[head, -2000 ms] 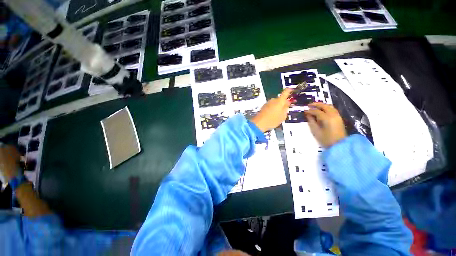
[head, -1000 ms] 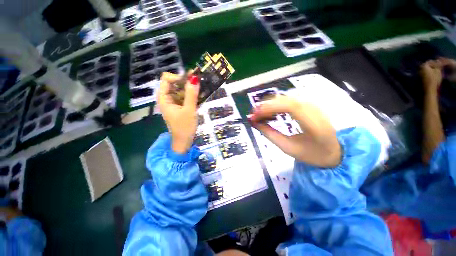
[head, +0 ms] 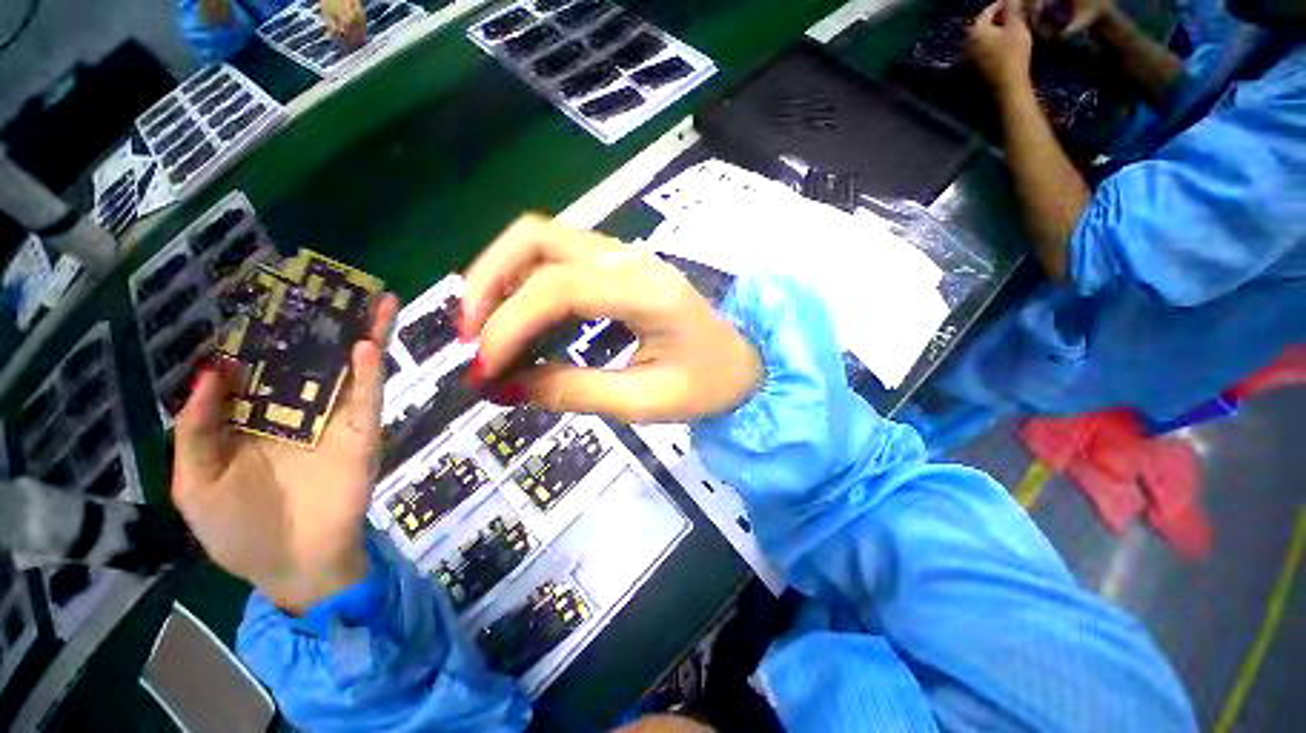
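Observation:
My left hand [head: 294, 487] is raised at the left and holds a circuit board [head: 301, 344] by its edges, gold pads facing me. My right hand [head: 616, 322] is over the top of the board tray, thumb and fingertips curled close together. A dark blurred shape lies by its fingertips; I cannot tell whether they hold it. The white board tray [head: 623, 537] lies below, with boards in its pockets. The sticker sheet [head: 688, 458] is mostly hidden behind my right hand and sleeve.
White liner sheets [head: 802, 258] and a clear plastic bag [head: 938, 251] lie right of the tray, with a black tray [head: 831, 122] beyond. More board trays [head: 595, 65] stand on the green conveyor. A grey-brown plate [head: 208, 680] is at lower left. A coworker's arm [head: 1046, 179] is at upper right.
The view has swung right. My left hand took up a board between the first two frames and now holds it farther left, more open to view. My right hand has moved off the sticker sheet, leftward over the tray.

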